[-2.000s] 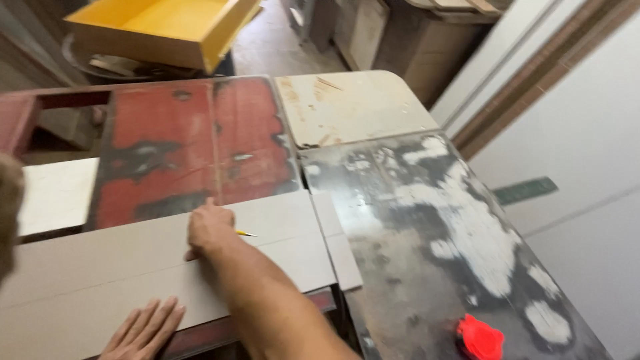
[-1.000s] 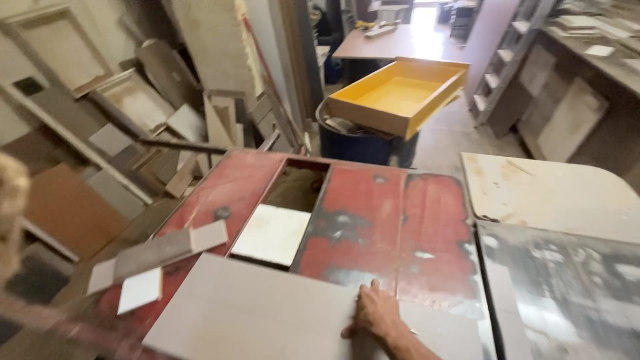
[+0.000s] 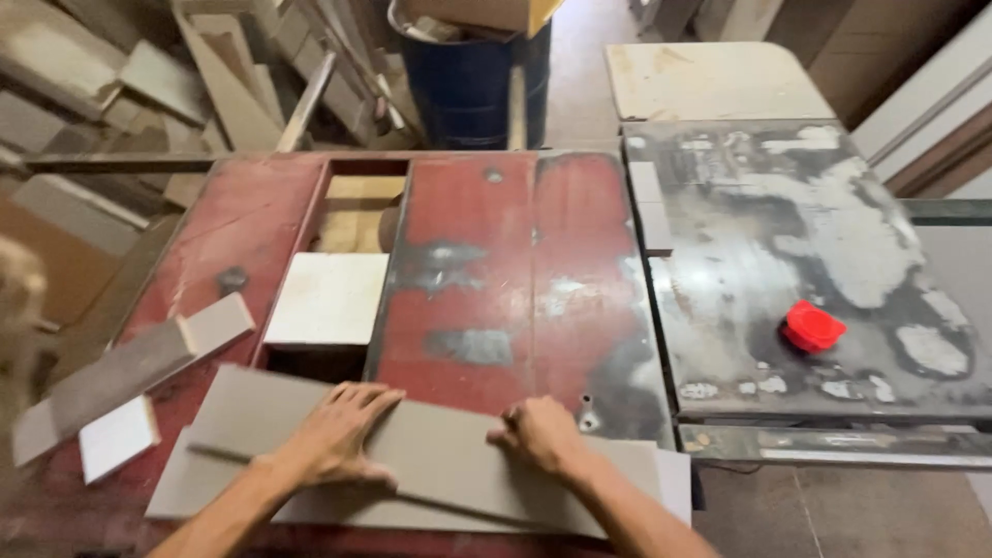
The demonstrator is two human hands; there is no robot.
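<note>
A long grey-beige board lies across the near part of the red machine table, over another pale board whose near edge shows beneath it. My left hand is spread flat on the upper board, thumb apart, gripping nothing. On the same board, further right, rests my right hand with curled fingers; a small dark bit shows at the fingertips, and I cannot tell whether something is held. A narrow pale strip lies by the seam of the bare metal table section.
A red plastic object sits on the metal section. Grey offcuts and a white piece lie at left. A white square panel partly covers an opening. Behind stand a blue drum and leaning scrap boards.
My left hand, out of view one second ago, is now on the upper board. The two boards now show as overlapping layers. The view has swung about.
</note>
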